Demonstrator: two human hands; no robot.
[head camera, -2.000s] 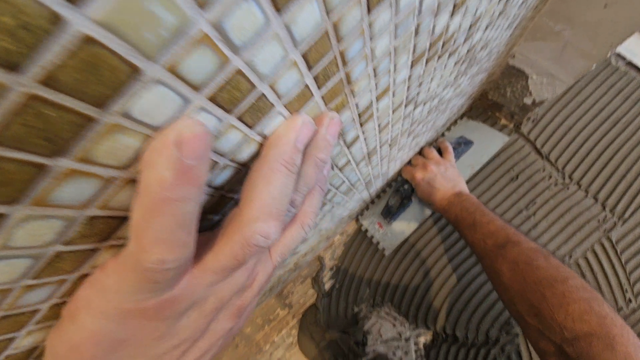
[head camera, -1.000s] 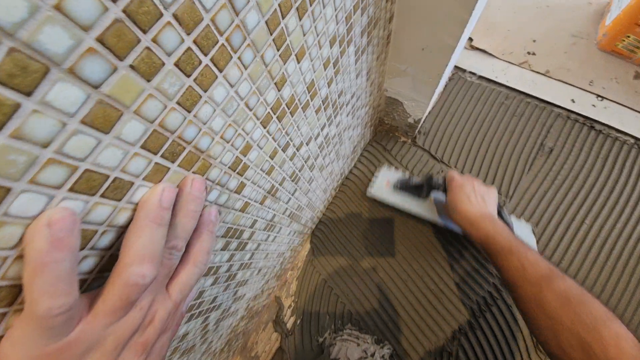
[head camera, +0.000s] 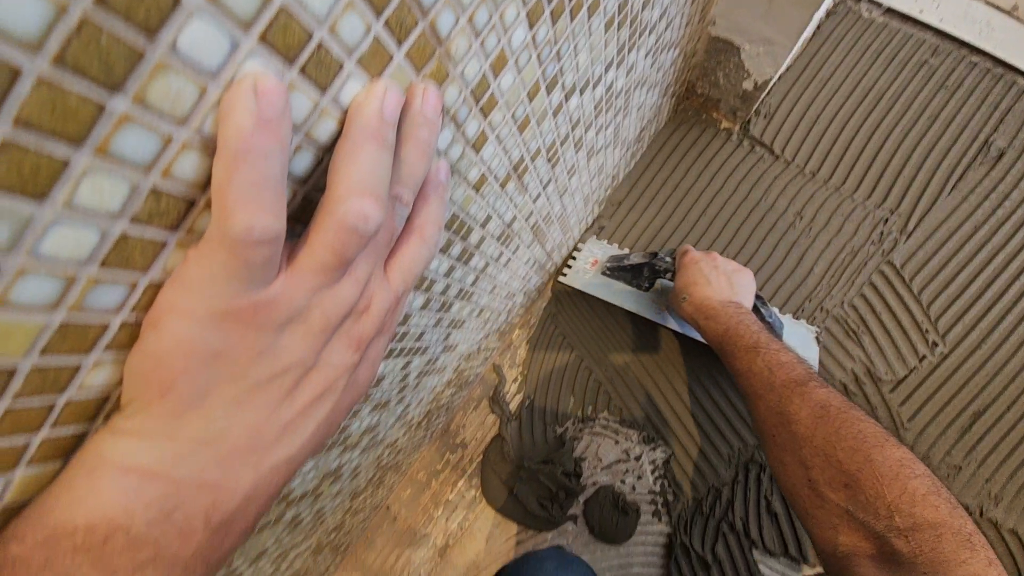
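My left hand (head camera: 296, 288) rests with spread fingers against a wall of small diamond-set mosaic tiles (head camera: 512, 152), gold-brown and whitish. Lower right of it, my right hand (head camera: 714, 286) grips the dark handle of a notched steel trowel (head camera: 628, 300). The trowel's blade lies on combed grey mortar (head camera: 744, 200), its left end touching or very close to the foot of the wall. Straight parallel ridges run above the blade; curved ones show below it. The blade's underside is hidden.
Lumps of wet mortar (head camera: 532, 480) sit near the bottom beside a whitish smeared patch (head camera: 620, 456). Bare tan floor (head camera: 456, 480) runs along the wall's base. A white strip (head camera: 960, 28) edges the mortar at top right; a grey wall piece (head camera: 752, 48) stands at the far corner.
The trowel was at the wall, then out in the mortar to the right, and is back by the wall. Straight ridges now cover the far corner, where curved ones showed a second ago.
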